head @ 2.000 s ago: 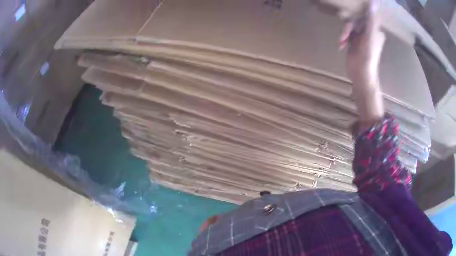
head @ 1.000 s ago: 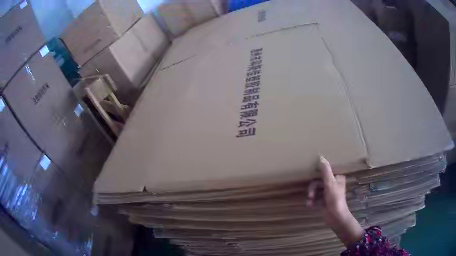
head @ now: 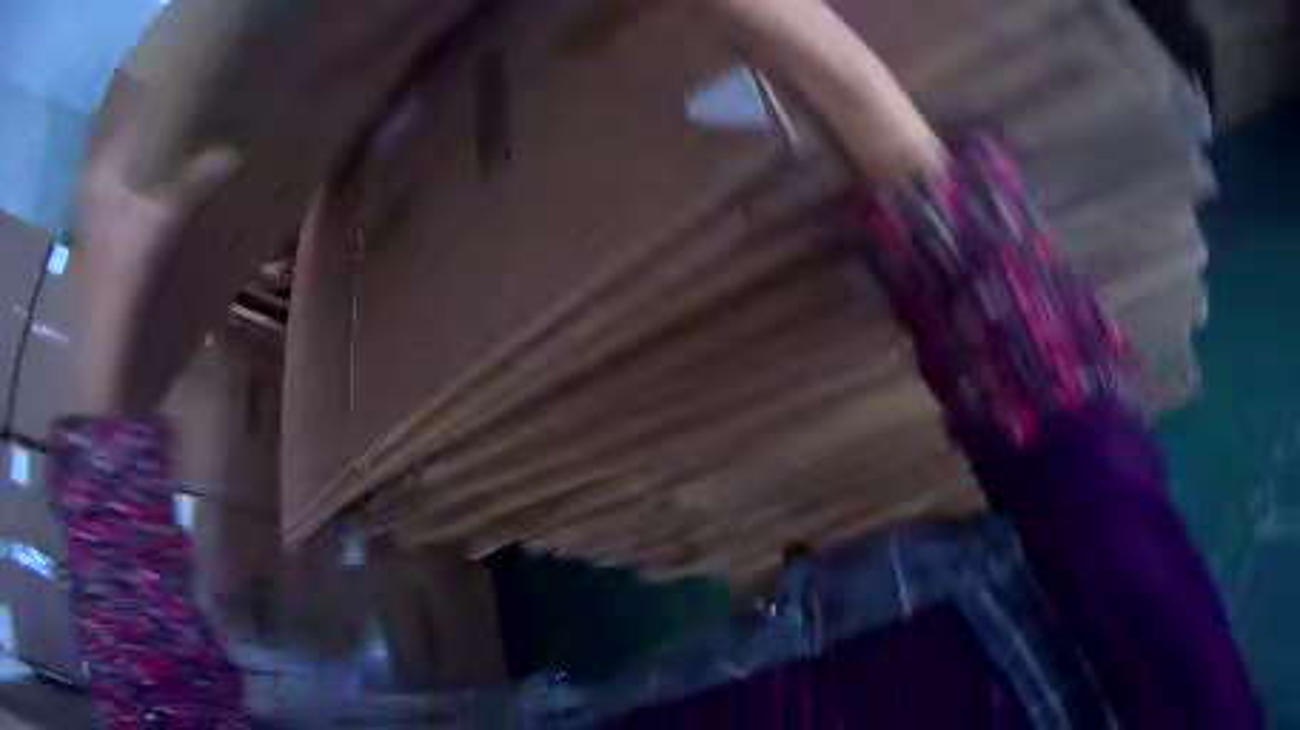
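A thick stack of flattened brown cartons point(head: 670, 414) fills the middle, its layered edges facing me. A blurred flattened carton point(head: 285, 100) is raised above the stack at the upper left and curves across the top. My left hand point(head: 136, 243) is at its left edge, thumb apart, and appears to grip it; the fingers are blurred. My right forearm reaches over the stack to the top edge of the picture. My right hand is cut off there, so its hold cannot be seen.
Closed brown cartons with shiny wrap point(head: 29, 314) stand at the far left. The green floor point(head: 1255, 371) shows at the right and below the stack. My clothing is at the bottom. Much of the view is motion-blurred.
My left hand has come into view at the left. A carton is now raised off the stack. My right hand has moved from the stack's front edge up out of the picture.
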